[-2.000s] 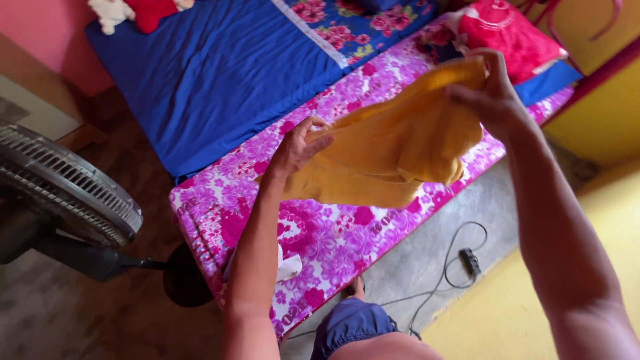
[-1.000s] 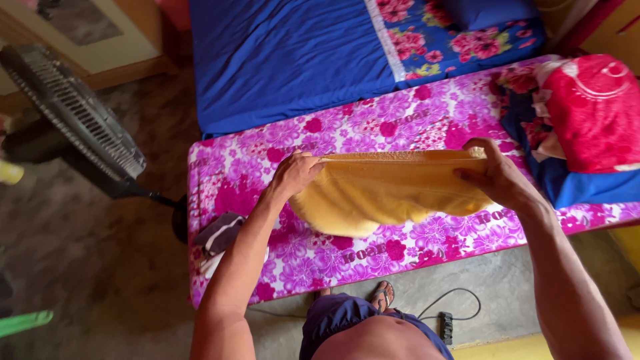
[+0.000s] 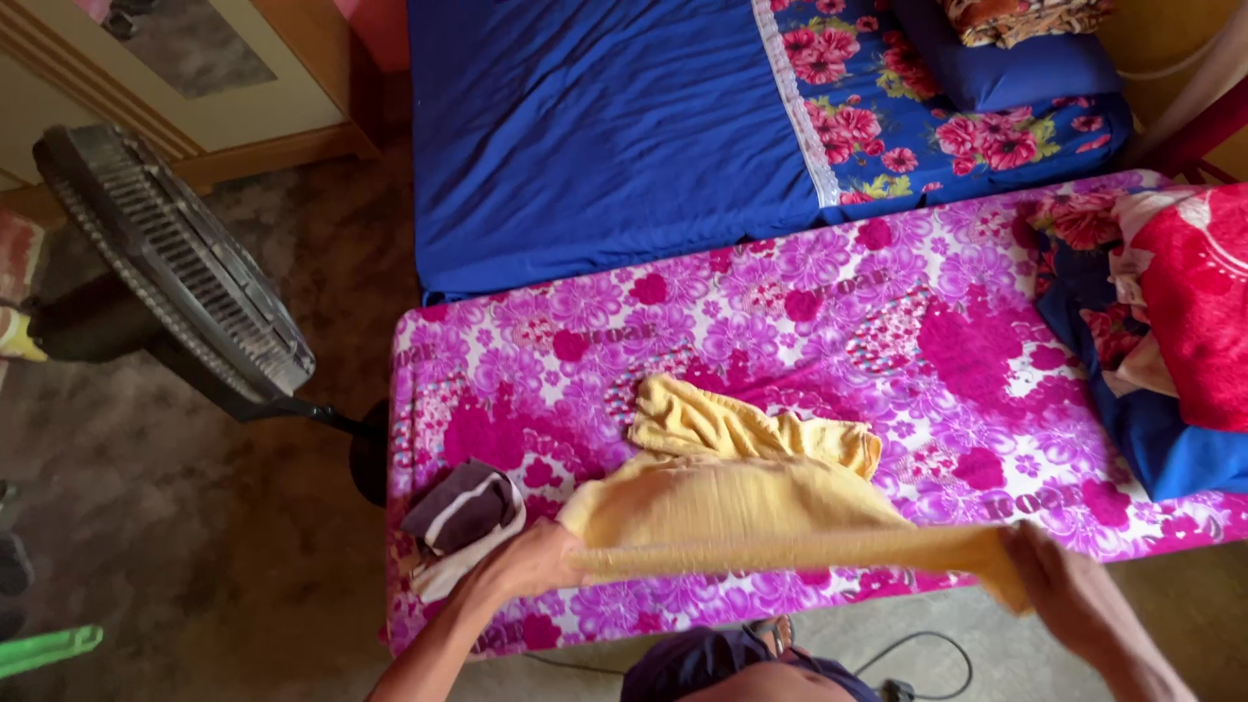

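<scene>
A yellow cloth garment (image 3: 741, 492) is stretched between my two hands, its near edge pulled into a taut band. My left hand (image 3: 536, 558) grips one end of that edge, close to a dark folded cloth with a white stripe (image 3: 468, 512). At the other end, my right hand (image 3: 1058, 575) is closed on the cloth, slightly blurred. The garment's far part lies bunched on the pink and purple floral mattress (image 3: 604, 400).
Beyond lies a bed with a blue sheet (image 3: 604, 136) and a blue pillow (image 3: 1014, 73). A red blanket (image 3: 1199, 302) is heaped at right. A black fan (image 3: 185, 263) stands left, near a cabinet (image 3: 292, 78). A cable (image 3: 965, 653) lies on the floor.
The yellow garment, held up folded between my hands before, now has its far part resting on the mattress. My hands have moved farther apart.
</scene>
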